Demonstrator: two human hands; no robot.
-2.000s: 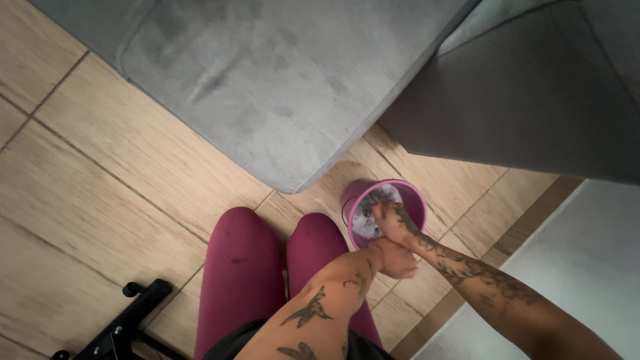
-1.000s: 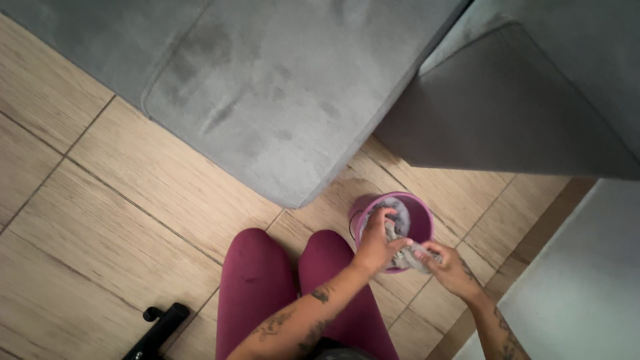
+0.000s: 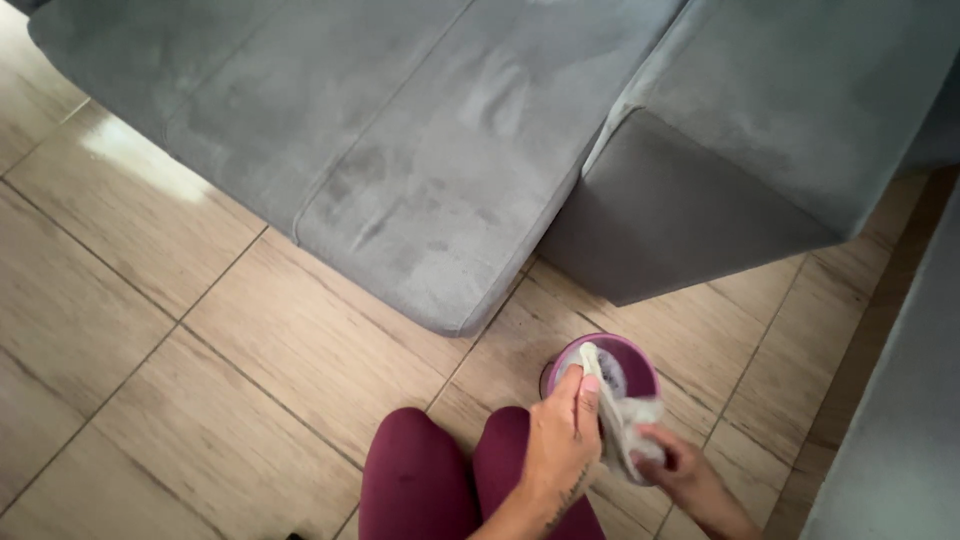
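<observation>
A whitish cloth (image 3: pixel 616 420) is stretched between both hands above a pink bucket (image 3: pixel 643 367). My left hand (image 3: pixel 566 420) grips its upper left part, thumb and fingers pinched on it. The lower right part is in my right hand (image 3: pixel 675 465), which is a little blurred. Foamy water (image 3: pixel 609 367) shows inside the bucket, partly hidden by the cloth and hands. The bucket stands on the floor just past my right knee.
A grey upholstered sofa seat (image 3: pixel 420 165) with darker patches juts in ahead, its corner near the bucket. Beside it stands the sofa's armrest (image 3: pixel 675 217). Wood-look floor tiles (image 3: pixel 300 330) lie to the left, and a pale wall (image 3: pixel 892 420) rises at the right.
Two seconds ago one hand was down in the bucket; now both hands hold the cloth above it, more spread out than a second ago. The view has shifted.
</observation>
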